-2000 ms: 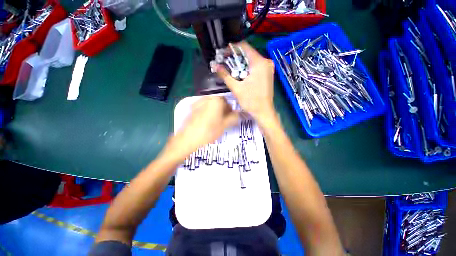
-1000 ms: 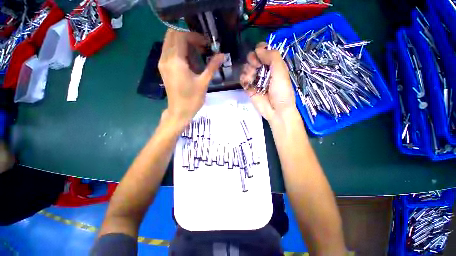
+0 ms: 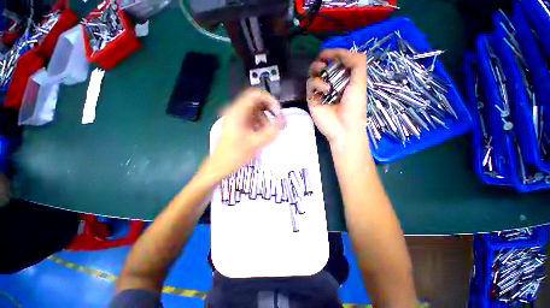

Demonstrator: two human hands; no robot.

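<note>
My right hand (image 3: 339, 96) is closed around a bunch of slim silver metal pins (image 3: 335, 81), just right of the dark bench press (image 3: 256, 36). My left hand (image 3: 252, 123) is over the top of the white tray (image 3: 268, 249), with a small silver pin (image 3: 269, 114) between its fingers; it is partly blurred. The press fixture (image 3: 264, 74), a silver block with two round screw heads, shows just beyond the left hand. A row of silver pins (image 3: 259, 185) lies across the middle of the tray, with a few set lower at its right.
A blue bin (image 3: 455, 127) heaped with pins stands right of the press. Stacked blue bins (image 3: 491, 174) are at far right. A flat black rectangle (image 3: 193, 86), a white strip (image 3: 91, 96), clear boxes (image 3: 37, 99) and a red bin (image 3: 114, 54) are on the left.
My left hand has moved from the press fixture back over the tray, uncovering the fixture. My right hand, still holding the bunch, has shifted slightly right and up. Pins on the tray's upper part are no longer seen.
</note>
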